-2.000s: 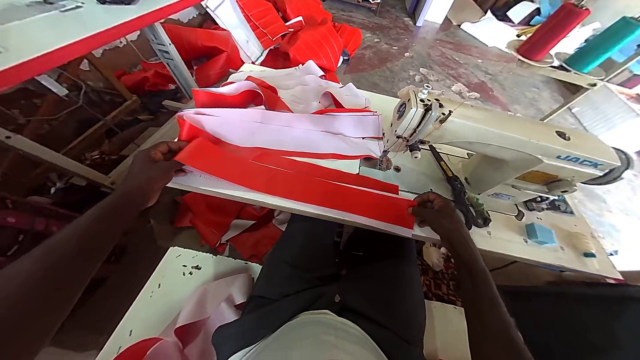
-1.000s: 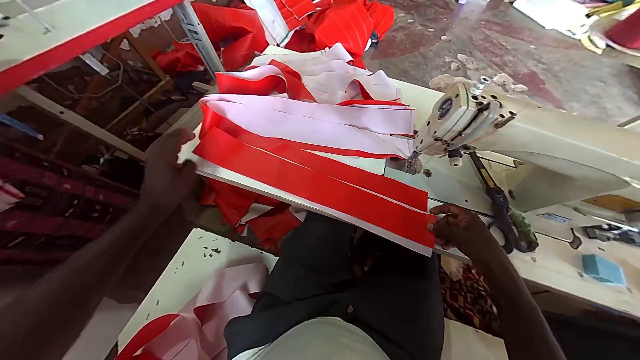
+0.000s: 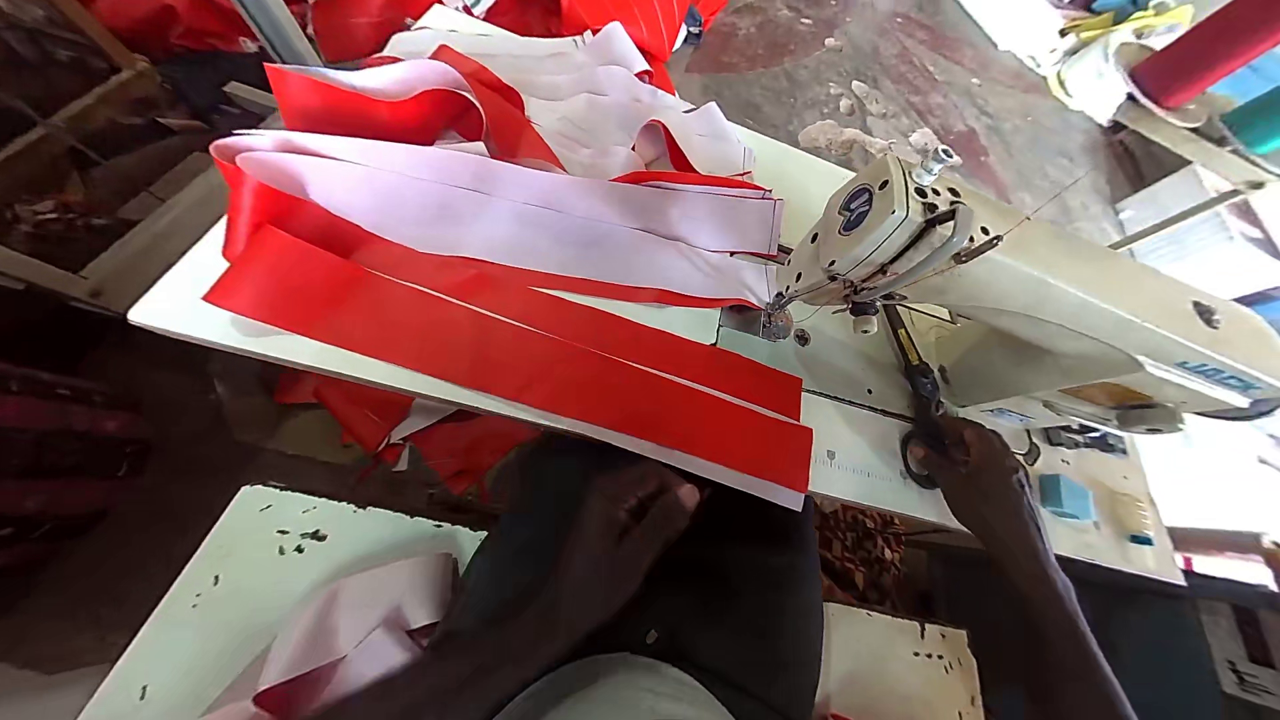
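Note:
Long red fabric strips (image 3: 520,365) with pale backing lie along the sewing table (image 3: 180,290), their squared ends to the right. Behind them, pale-side-up strips (image 3: 480,210) reach the presser foot (image 3: 775,318) of the Jack sewing machine (image 3: 1000,260). My right hand (image 3: 965,455) is on the handles of black scissors (image 3: 918,375), which lie on the machine bed with blades pointing away. My left hand (image 3: 640,510) is over my lap, just below the table's front edge, fingers curled; whether it holds anything is not visible.
A light blue block (image 3: 1066,496) and a small thread spool (image 3: 1135,515) sit at the table's right. Red and teal thread cones (image 3: 1205,55) stand at the upper right. More red cloth (image 3: 460,445) hangs below the table edge. A pale bench (image 3: 240,580) with fabric strips is at the lower left.
My left hand has left the left end of the red strips and come down to my lap. My right hand has let go of their right end and moved onto the scissors.

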